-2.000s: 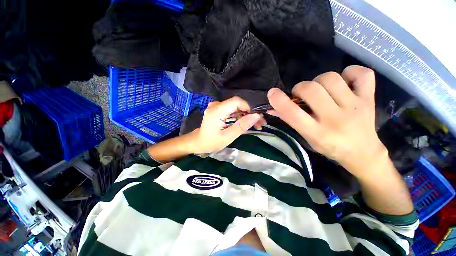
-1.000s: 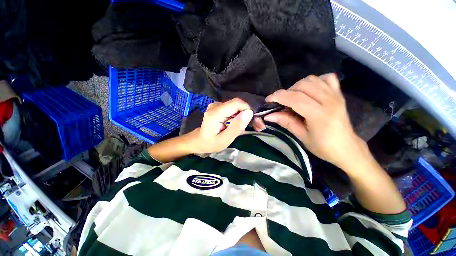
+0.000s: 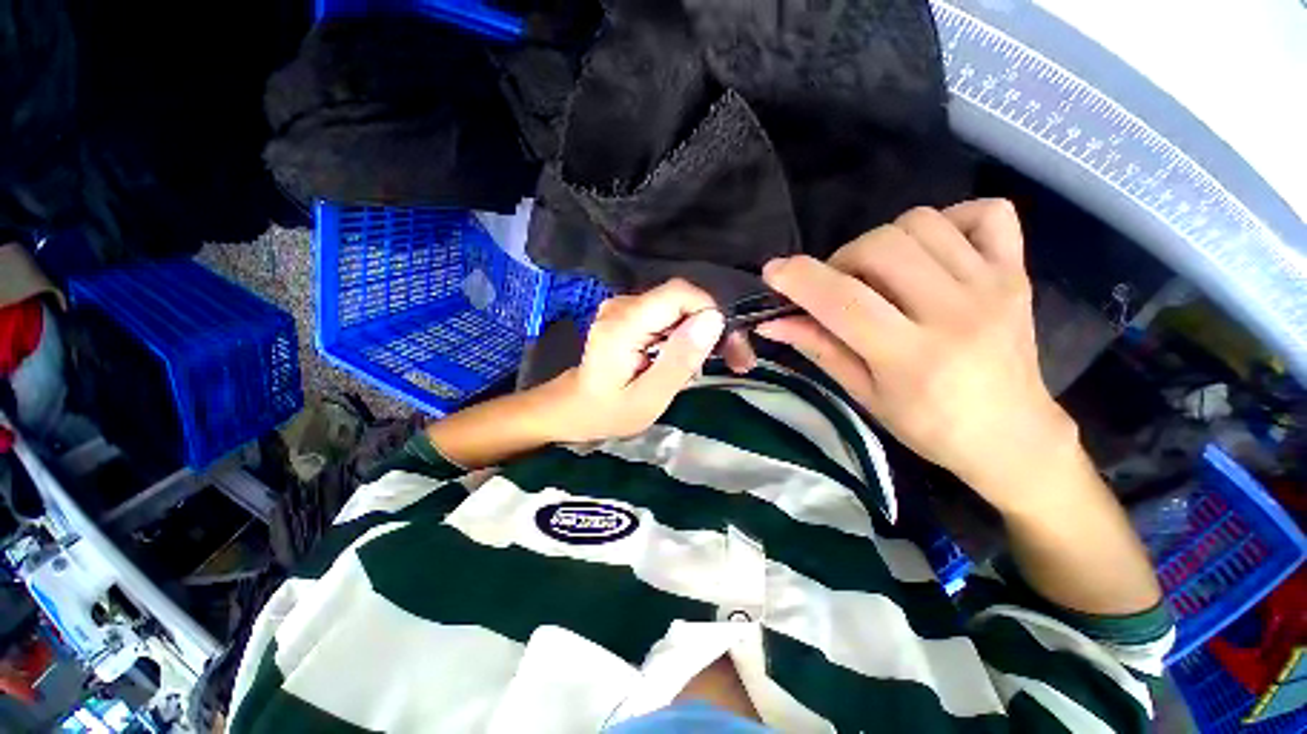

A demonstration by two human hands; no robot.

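Dark garment cloth (image 3: 688,158) with frayed or stitched edges hangs in front of my body. My left hand (image 3: 648,356) pinches the cloth edge near my chest between thumb and fingers. My right hand (image 3: 925,323) is just right of it, fingers curled around a thin dark pointed tool (image 3: 763,310), perhaps snips, whose tip lies at my left fingertips. Most of the tool is hidden in my right palm.
Blue crates stand at the left (image 3: 187,351), beyond my left hand (image 3: 423,301) and at the lower right (image 3: 1236,552). A white table edge with a ruler strip (image 3: 1111,136) curves along the upper right. Dark cloth (image 3: 394,108) is heaped at upper left.
My right hand dipped and turned over the cloth edge, then opened out again slightly left of its first place. My left hand stays almost still, pinching. The cloth fold shifted slightly.
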